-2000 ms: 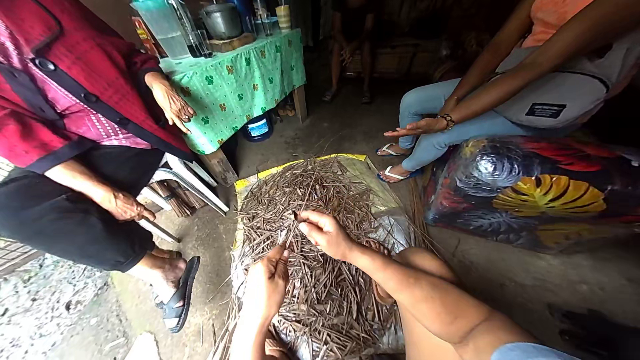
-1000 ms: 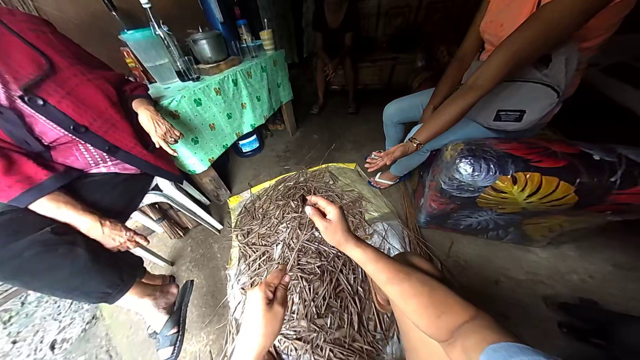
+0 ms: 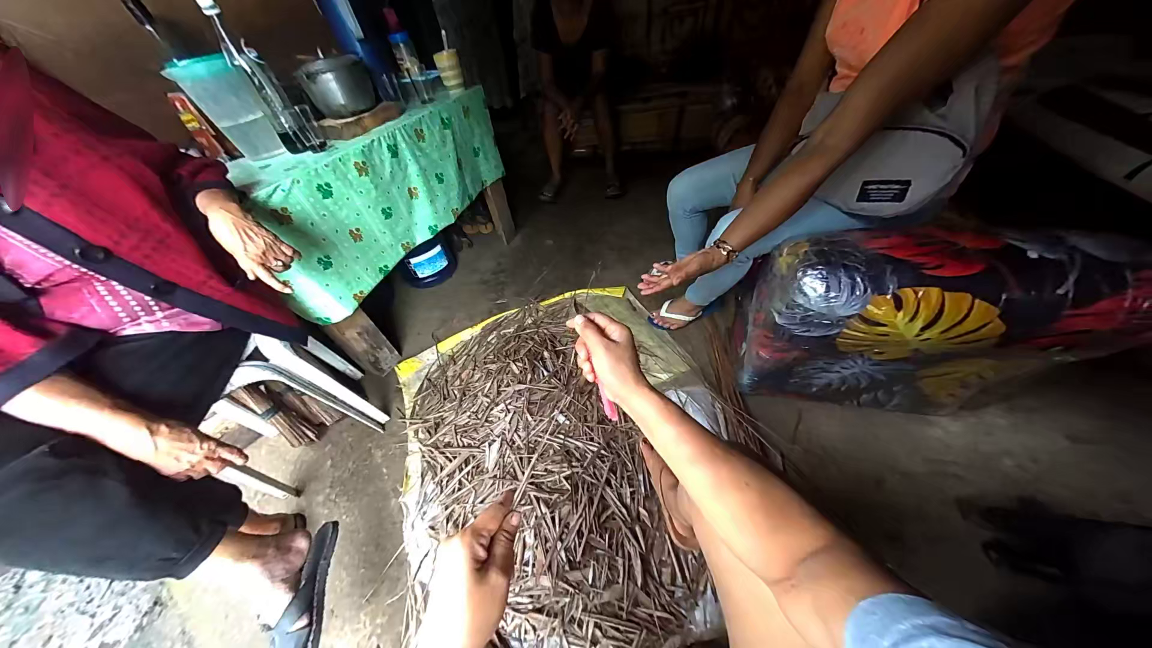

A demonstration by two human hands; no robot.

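Note:
A heap of dry brown leaf strips [image 3: 540, 450] covers a yellow-edged sack [image 3: 430, 353] on the floor. Above the heap's far right part, my right hand [image 3: 610, 355] is closed around a pink-handled tool [image 3: 608, 407]; its blade cannot be made out clearly. My left hand [image 3: 481, 562] is lower, over the near left part of the heap, thumb and forefinger together. Whether a thin strip or rib lies between those fingers cannot be told.
A person in a red jacket [image 3: 135, 207] sits at left on a white plastic chair [image 3: 315, 382]. A green-clothed table [image 3: 387, 180] holds a pot [image 3: 337, 85] and a pitcher [image 3: 229, 103]. At right, another person sits by a plastic-wrapped, leaf-patterned bundle [image 3: 918, 324]. Someone sits farther back.
My hands were close together two seconds ago and are now well apart, the right one farther out over the heap. The pink handle now shows below my right hand.

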